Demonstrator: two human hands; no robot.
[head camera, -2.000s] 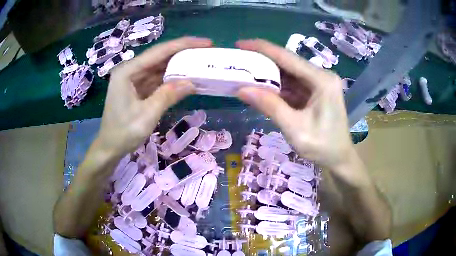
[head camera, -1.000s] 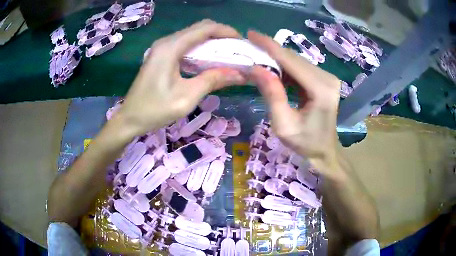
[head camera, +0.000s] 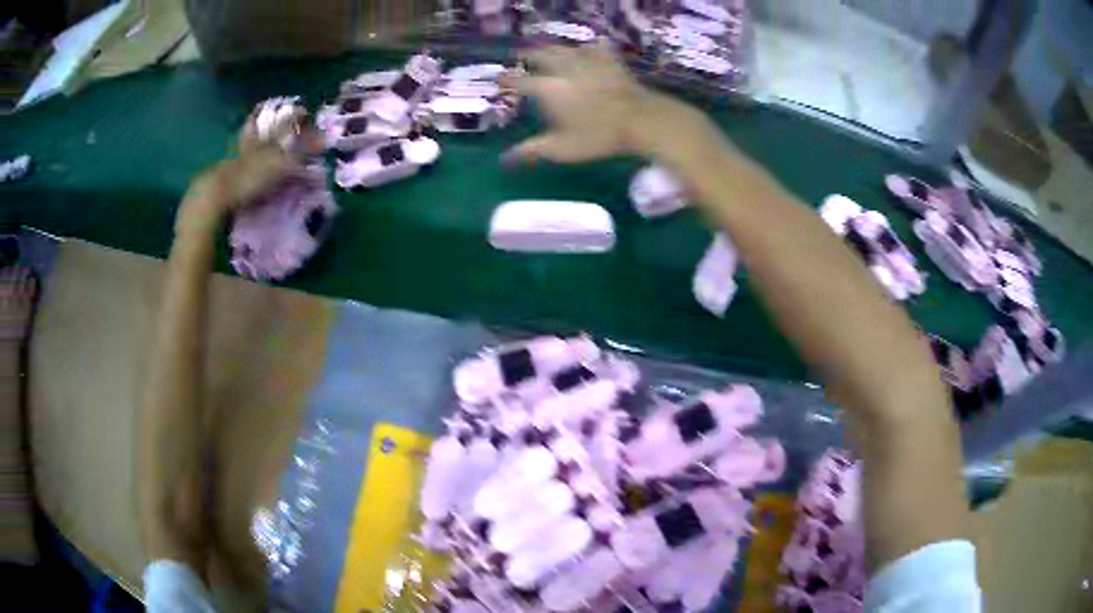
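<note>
A closed white-pink rounded housing (head camera: 551, 226) lies on the green belt, touched by neither hand. My right hand (head camera: 587, 105) is stretched over the far part of the belt, fingers spread and empty, just right of a cluster of pink covers with dark windows (head camera: 462, 114). My left hand (head camera: 255, 174) is blurred and lies at a pile of pink covers (head camera: 282, 228) on the left of the belt; whether its fingers hold a piece cannot be told.
A large heap of pink covers (head camera: 533, 497) lies on plastic and a grey-yellow sheet (head camera: 372, 515) in front of me. Two loose pale pieces lie near my right forearm. More parts lie at the belt's right (head camera: 977, 246) and far side. A grey post stands at right.
The housing that both hands held is now on the belt. My hands have separated, the left to the left pile, the right forward over the belt. The view has shifted and the heap looks rearranged.
</note>
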